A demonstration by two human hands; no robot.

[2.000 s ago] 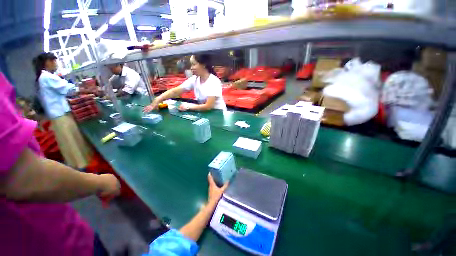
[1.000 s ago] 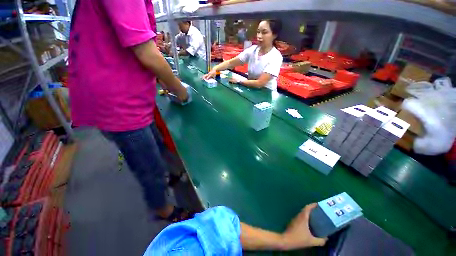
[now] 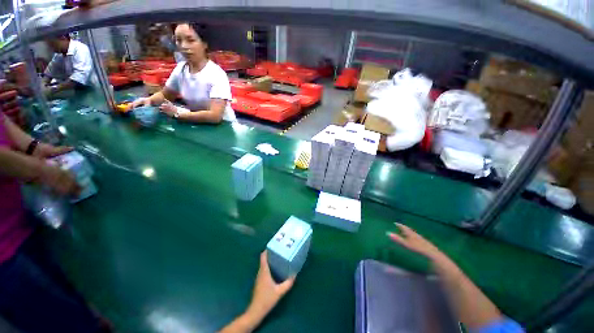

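Note:
My left hand (image 3: pixel 270 286) grips a light-blue box stack (image 3: pixel 290 247) by its near side, left of the scale. Small dark printed marks show on its top. My right hand (image 3: pixel 417 242) is over the green belt beyond the scale, blurred, fingers spread and empty. The scale's dark grey pan (image 3: pixel 391 302) is at the bottom edge; its display is out of view. A light-blue box with a white top (image 3: pixel 339 209) lies ahead, and another light-blue box stack (image 3: pixel 247 175) stands farther left.
Tall stacks of white boxes (image 3: pixel 343 159) stand at the belt's far side, beside a yellow striped item (image 3: pixel 303 156). A metal post (image 3: pixel 531 156) rises at right, a shelf rail (image 3: pixel 312 21) overhead. One person in white (image 3: pixel 198 88) sits across; another in pink (image 3: pixel 16 188) handles boxes at left.
My left hand and its box stack now show left of the scale, clear of the pan. My right hand has come into view. The view has turned right; the person in pink is at the left edge.

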